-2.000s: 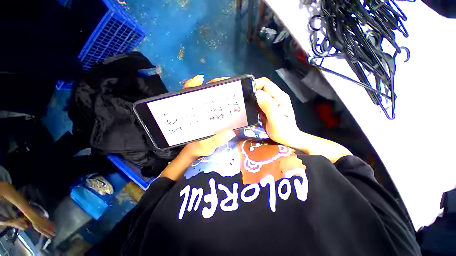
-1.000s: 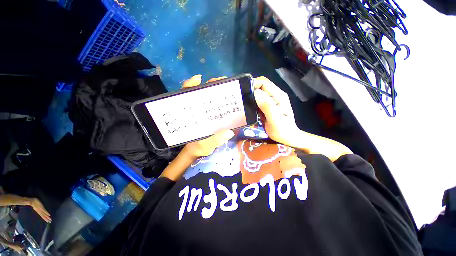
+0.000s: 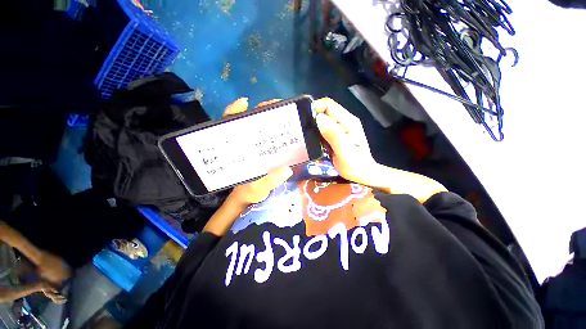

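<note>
A smartphone (image 3: pixel 241 146) with a bright white screen and dark text lies sideways, slightly tilted, in front of my chest. My left hand (image 3: pixel 260 187) holds its near long edge with the thumb, and fingertips show past the far edge; the rest of the fingers are hidden behind the phone. My right hand (image 3: pixel 344 138) grips its right end, with the fingers partly hidden behind it.
Black plastic hangers (image 3: pixel 450 48) lie tangled on the white table (image 3: pixel 514 186) at the right. Black garments (image 3: pixel 144 141) heap at left by a blue crate (image 3: pixel 135 54). Another person's hands (image 3: pixel 48 273) show at lower left, near a blue bag (image 3: pixel 117 268).
The view has shifted slightly, so the phone and hangers sit a little further left. My grip looks the same. The other person's hands have moved and are now close together.
</note>
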